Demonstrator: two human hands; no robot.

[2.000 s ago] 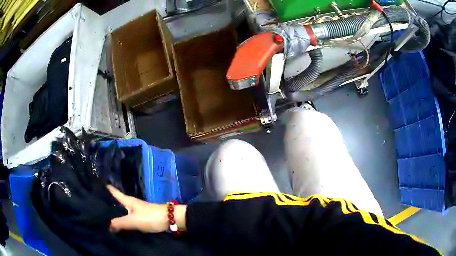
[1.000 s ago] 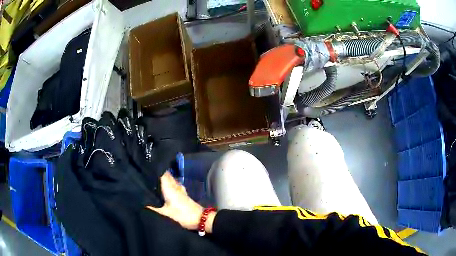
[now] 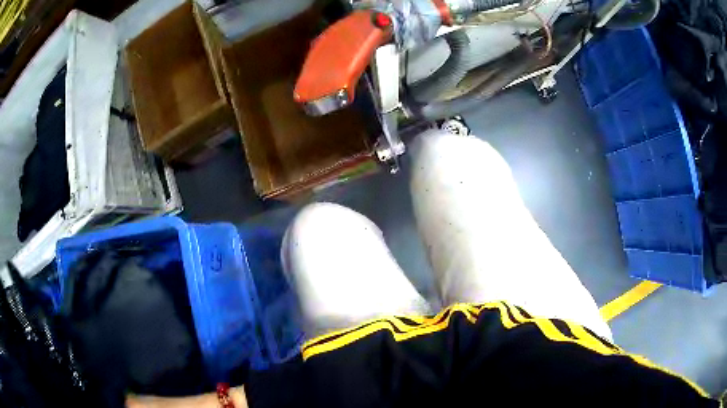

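My right hand [image 3: 163,401] shows at the bottom left, mostly cut off by the picture's edge, with a red bead bracelet at the wrist. Its fingers are hidden, so its grip cannot be told. The black sleeve with yellow stripes crosses from the lower right. Black fabric pieces [image 3: 36,339] with silvery lines hang at the far left edge, partly cut off. A blue crate [image 3: 219,279] beside my knees holds black fabric [image 3: 131,319]. My left hand is out of the picture.
Orange-red nozzle guard [image 3: 343,60] stands in front of my knees on a pale arm. Two open cartons [image 3: 177,84] lie left of it, then a white bin [image 3: 88,119] with black pieces. A large blue bin [image 3: 650,159] with black bags is at right.
The black pieces have moved left and down from over the blue crate, which now shows. My right hand has moved down to the picture's edge. The view has shifted.
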